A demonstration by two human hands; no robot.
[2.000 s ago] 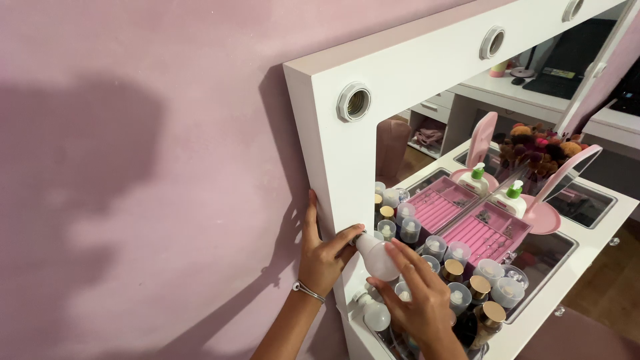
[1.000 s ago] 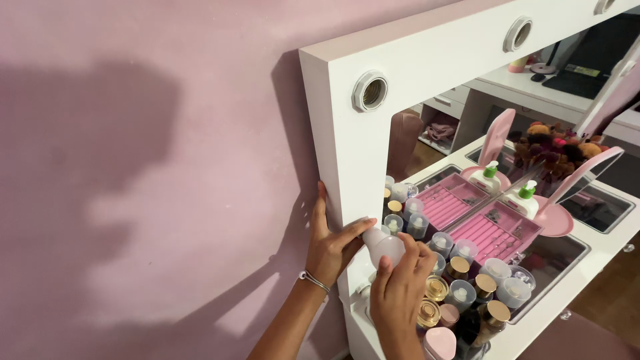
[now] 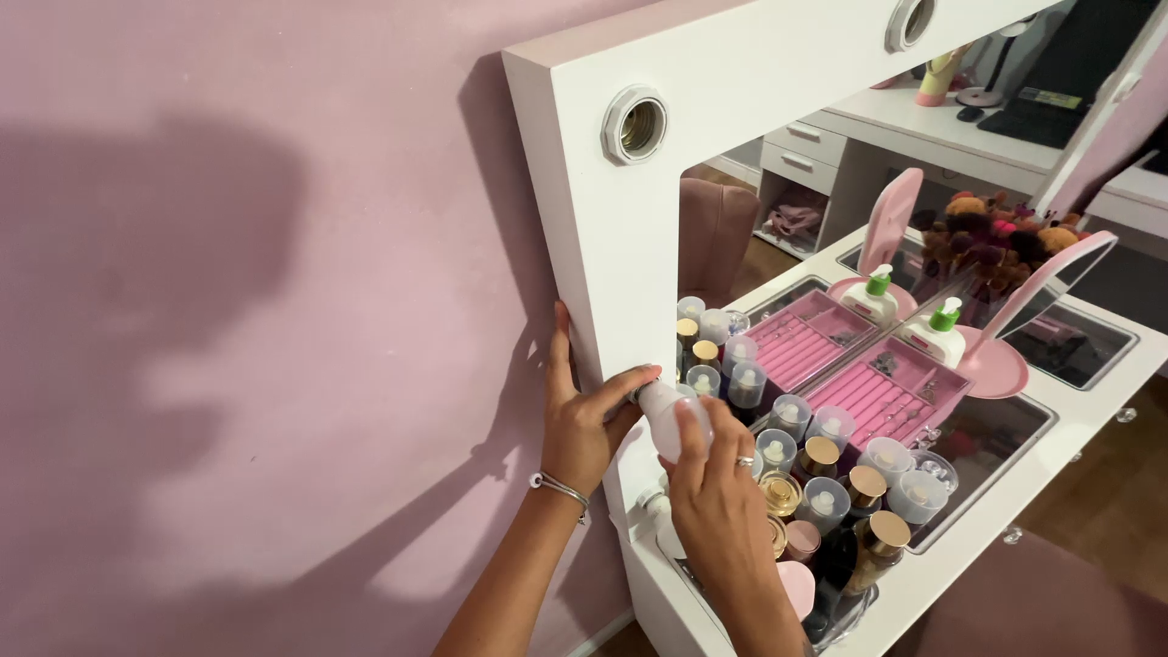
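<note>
A white light bulb (image 3: 673,422) sits at a socket low on the left side of the white mirror frame (image 3: 620,274). My right hand (image 3: 725,493), with a ring on one finger, grips the bulb's round end. Against the frame rests my left hand (image 3: 589,424), one finger behind its outer side, thumb and index finger around the bulb's base. Above them is an open socket (image 3: 636,126) with no bulb, and another socket (image 3: 911,24) is in the top bar. Partly hidden behind my right hand, a second bulb (image 3: 655,507) sits lower on the frame.
Perfume bottles (image 3: 824,502) crowd the vanity table (image 3: 972,538) right beside my right hand. Farther back are a pink jewelry tray (image 3: 899,388), a white pump bottle (image 3: 935,336) and a pink stand mirror (image 3: 995,363). A pink wall (image 3: 365,301) borders the frame on the left.
Both hands stay at the same bulb. My right hand's fingers have shifted around its round end. The view has moved somewhat.
</note>
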